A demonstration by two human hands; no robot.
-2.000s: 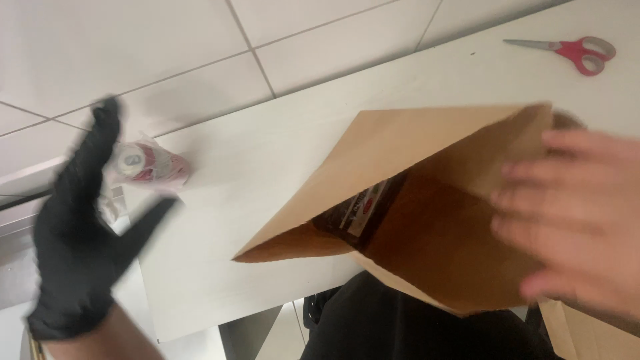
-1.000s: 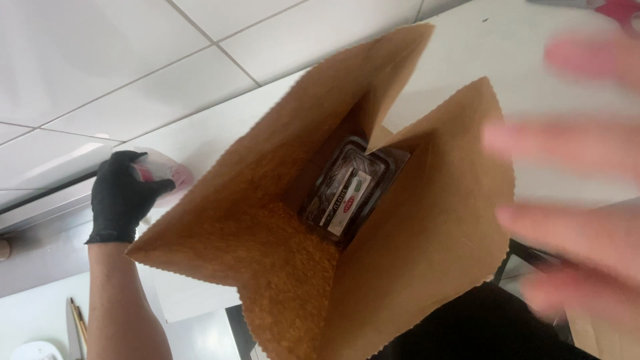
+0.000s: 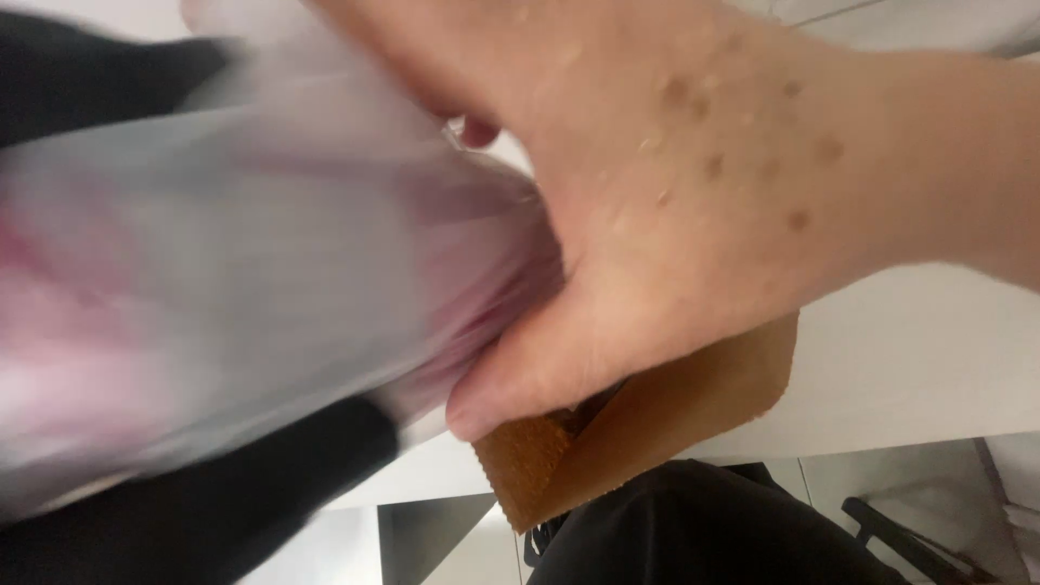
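A plastic-wrapped item with pink and white colouring [image 3: 268, 252] fills the left of the view, close to the camera and blurred. My left hand [image 3: 244, 479], in a black glove, grips it from the left, black fingers showing above and below it. My bare right hand [image 3: 650, 187] is closed around its right end, thumb underneath. Behind and below the right hand stands the brown paper bag [image 3: 699, 398], its mouth partly hidden. A small dark part of something inside the bag shows beside the thumb.
The white table [image 3: 894, 374] runs behind the bag, its front edge towards me. My dark-clothed leg [image 3: 699, 528] is below that edge. A black metal-like leg or bar [image 3: 902, 536] stands on the tiled floor at the lower right.
The wrapped item has come up from the table's left side, close to the camera, in my gloved left hand. My right hand, apart from it a second ago, now grips it too.
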